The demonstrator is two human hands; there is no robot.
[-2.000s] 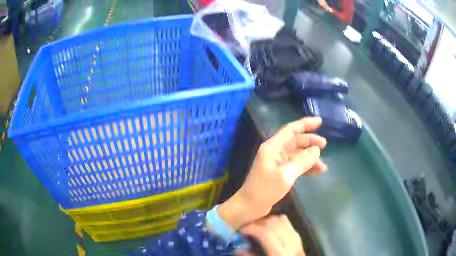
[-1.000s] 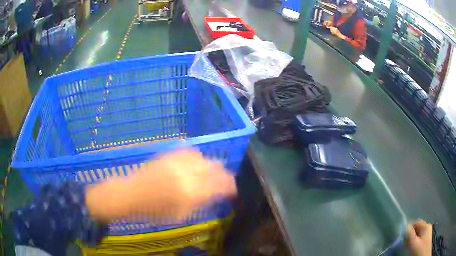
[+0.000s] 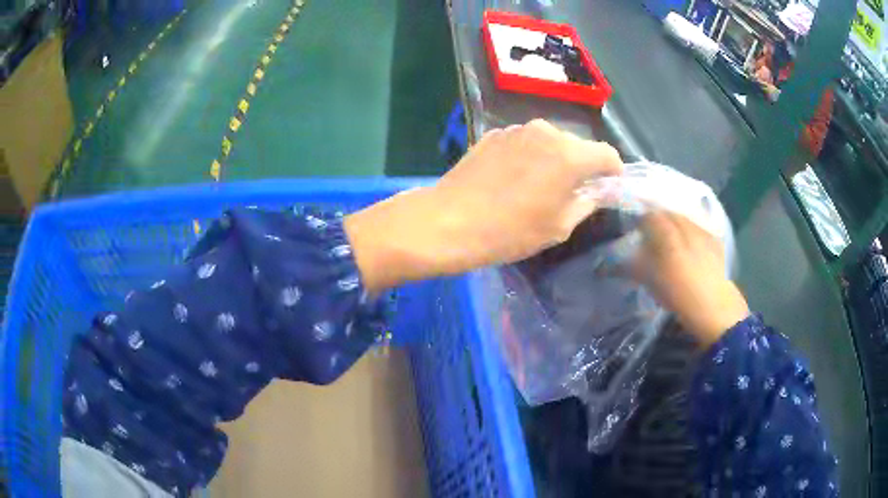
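Note:
A crinkled clear plastic bag [image 3: 623, 321] lies at the bench edge beside the blue crate. My left hand [image 3: 497, 199] reaches over the crate and its fingers are closed on the bag's upper part. My right hand [image 3: 682, 263] is at the bag's right side, partly blurred behind or inside the plastic; its fingers are hard to make out. Dark contents show dimly under the bag, with a black mass below it near my right sleeve; I cannot tell exactly what they are.
The blue plastic crate [image 3: 477, 389] stands at the left, with a brown cardboard bottom [image 3: 321, 438]. A red tray [image 3: 497, 68] with white lining and small black parts is on the bench beyond the bag. A green post rises at the right. Yellow-black tape [image 3: 239, 112] marks the floor.
The view has shifted forward toward the bag and red tray. My left hand has moved from the crate's front to the bag, and my right hand from the bench's near right to the bag.

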